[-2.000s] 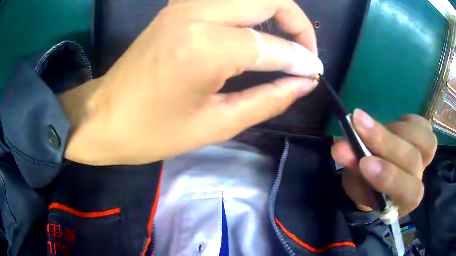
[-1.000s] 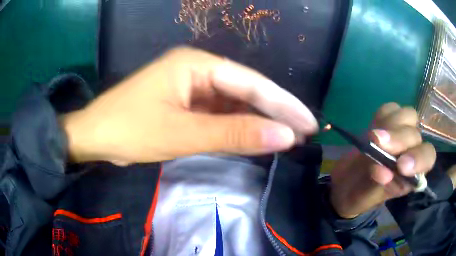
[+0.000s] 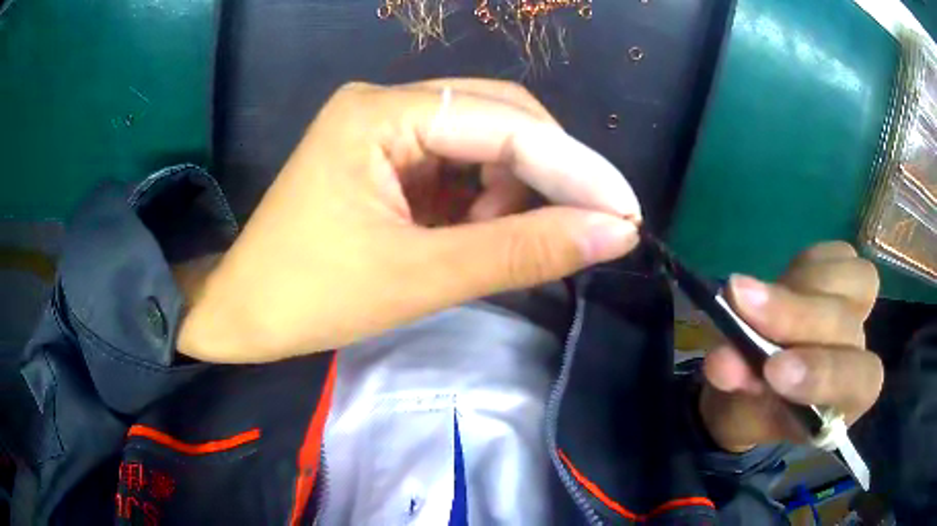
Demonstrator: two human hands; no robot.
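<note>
My left hand [image 3: 411, 226] is held over the near part of the black work tray [image 3: 298, 62], thumb and white-covered forefinger pinched on a tiny copper coil [image 3: 634, 218], mostly hidden between the fingertips. My right hand [image 3: 796, 344] holds dark tweezers [image 3: 742, 334] with a pale band near the rear end. The tweezer tips are at the coil, beside my left fingertips. A tangled pile of copper coils [image 3: 534, 12] with thin leads lies at the tray's far part. Loose coils, one of them a ring [image 3: 635, 53], lie right of the pile.
The green bench surface [image 3: 801, 123] shows on both sides of the tray. Stacked clear blister trays [image 3: 909, 175] with copper-coloured contents stand at the right edge. A small thin wire piece [image 3: 129, 120] lies on the green surface at left.
Since one second ago, my left fingers have closed together at the tweezer tips, where the coil was held apart from them. My right hand has moved slightly down. The view has shifted a little.
</note>
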